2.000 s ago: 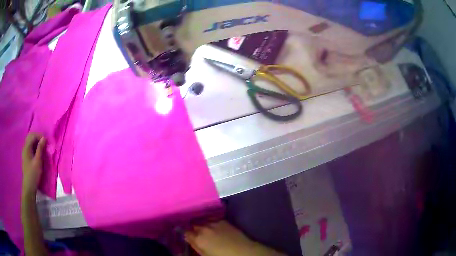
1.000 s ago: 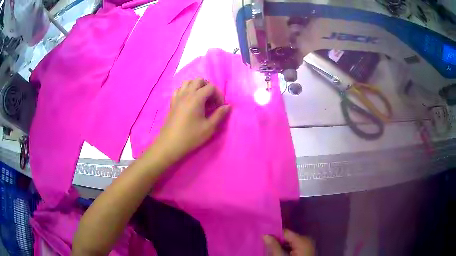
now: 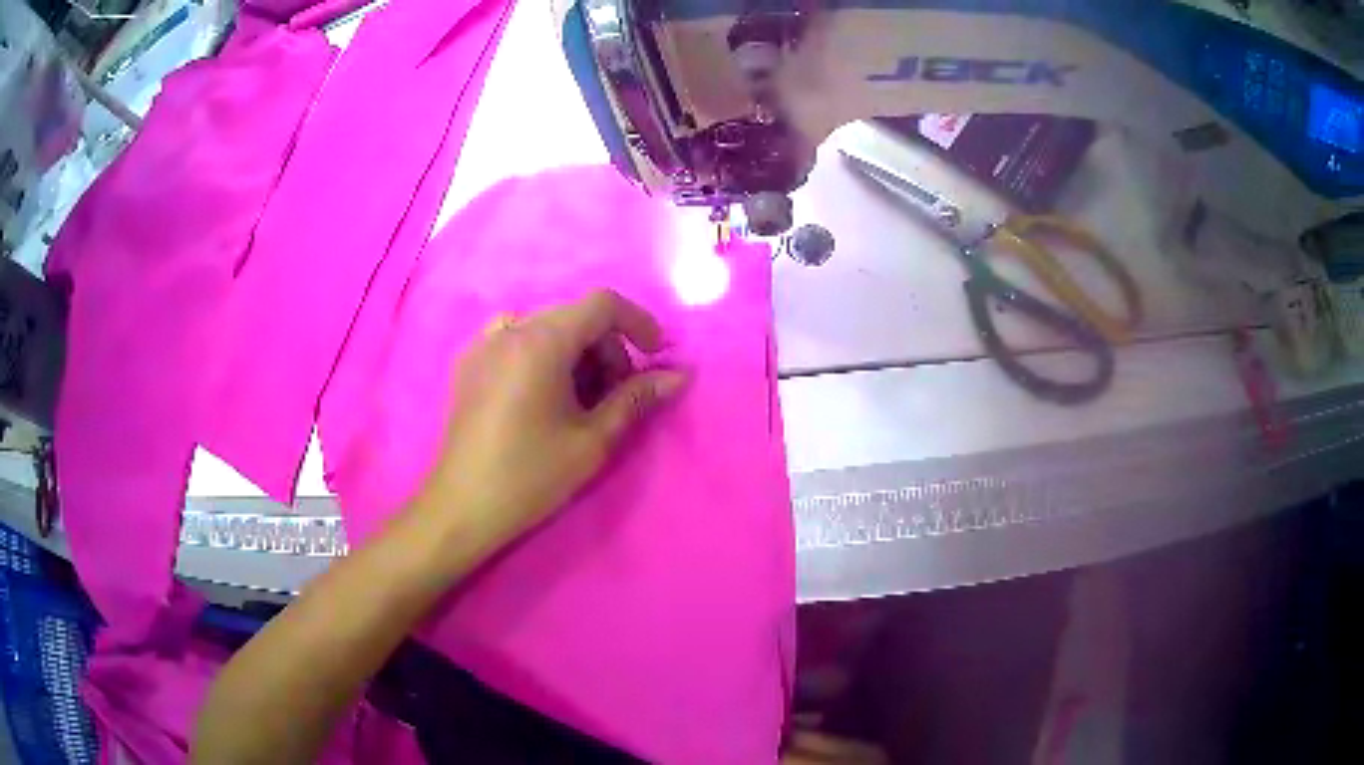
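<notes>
A bright pink sleeve piece [image 3: 643, 568] lies under the needle of the white and blue sewing machine [image 3: 957, 75] and hangs over the table's front edge. The lamp glows by the presser foot [image 3: 721, 227]. My left hand [image 3: 561, 396] rests on the cloth left of and in front of the needle, thumb and forefinger tips close together; whether they pinch cloth is unclear. My right hand [image 3: 835, 744] is mostly cut off at the bottom edge, beside the cloth's lower right edge; its grip is hidden.
Scissors [image 3: 987, 247] with yellow and green handles lie right of the needle. More pink panels [image 3: 180, 329] drape at the left. Pink cloth is heaped [image 3: 150, 688] at lower left by a blue crate [image 3: 45, 643]. A printed ruler [image 3: 913, 508] runs along the table's front edge.
My left hand has come from the left panels onto the sleeve piece. My right hand is now lower and mostly out of view. The camera view has shifted.
</notes>
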